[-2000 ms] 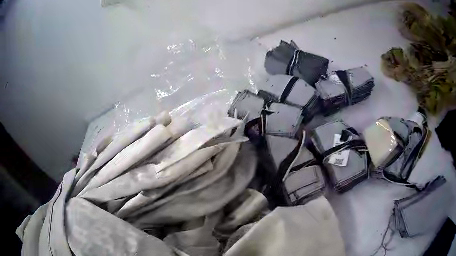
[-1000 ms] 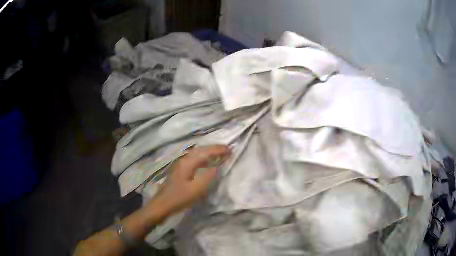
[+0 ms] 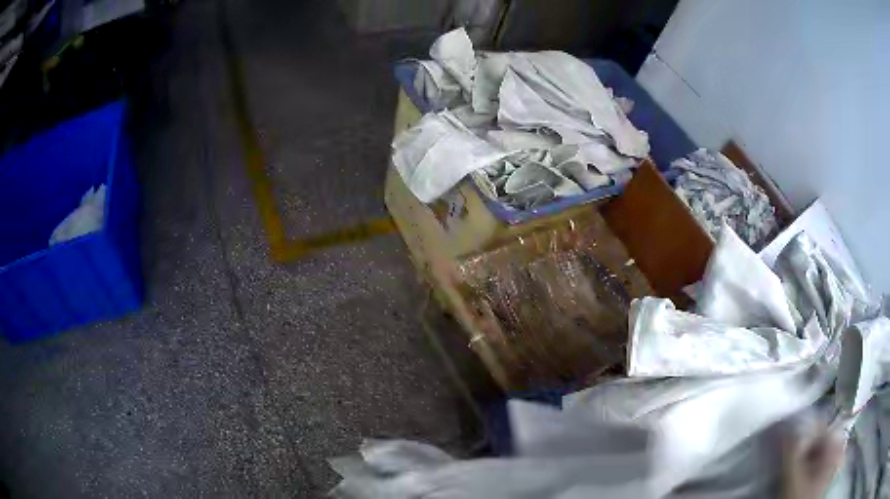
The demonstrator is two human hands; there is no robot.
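Off-white cut cloth is heaped at the lower right and stretches left along the bottom edge. Part of it is blurred by motion. My right hand is small, blurred and partly cut off at the bottom right. Its fingers lie against the blurred cloth and appear to grip it; the exact grip is hidden. My left hand is not in view.
A bin heaped with pale cloth stands ahead beside an open brown carton. Crumpled pale pieces lie behind its flap. A blue bin stands left on grey floor with a yellow line.
The view has swung from the table with tied bundles to the bins and floor. The left hand seen over the cloth heap has left the picture. A hand now shows at the lower right.
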